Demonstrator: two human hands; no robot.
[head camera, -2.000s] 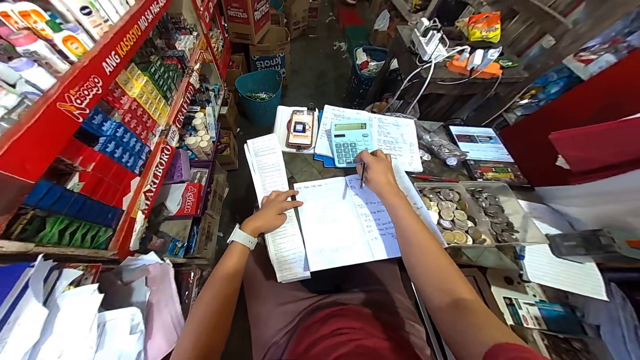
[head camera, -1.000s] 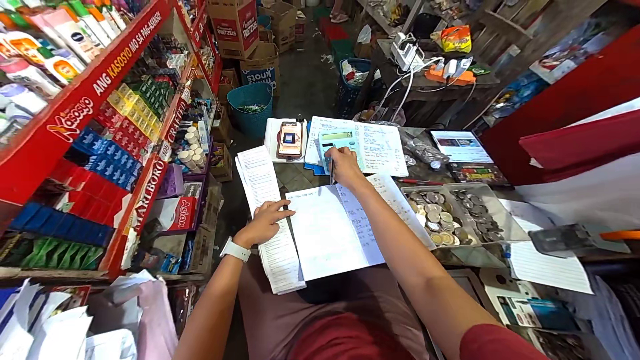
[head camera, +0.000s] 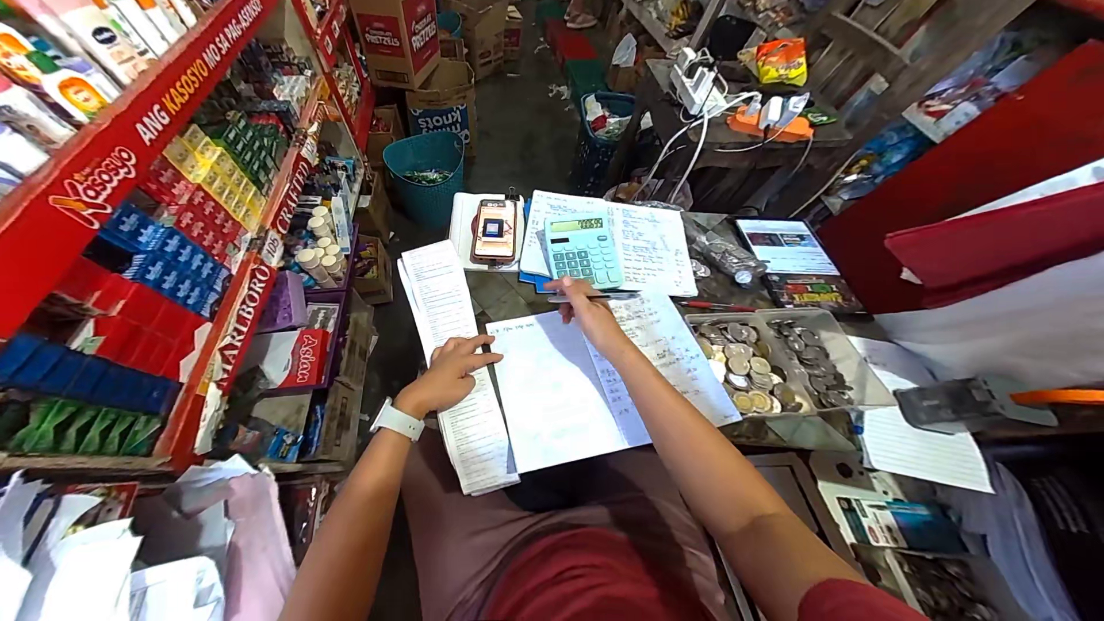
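Note:
My right hand (head camera: 591, 319) holds a pen (head camera: 595, 297) lying crosswise between its fingers, at the lower edge of a light-green calculator (head camera: 585, 250). Digits show on the calculator's display. My left hand (head camera: 451, 373) lies palm down, fingers spread, across a long printed paper list (head camera: 444, 302) and the left edge of an open notebook (head camera: 552, 388). The notebook's left page is mostly blank and its right page bears handwriting. Behind the calculator lies another open notebook (head camera: 660, 250) with writing. A phone (head camera: 495, 231) rests on a white pad left of the calculator.
A divided plastic tray of coins (head camera: 750, 366) stands right of the notebook, with a red pen (head camera: 716, 305) behind it. Lined paper (head camera: 927, 448) lies farther right. Stocked shelves (head camera: 250, 336) line the left side. A teal basket (head camera: 424, 177) and an orange power strip (head camera: 769, 126) are farther back.
My right hand was over the calculator's keys one second ago and has drawn back toward the notebook, the pen now crosswise. My left hand stays at the notebook's left edge.

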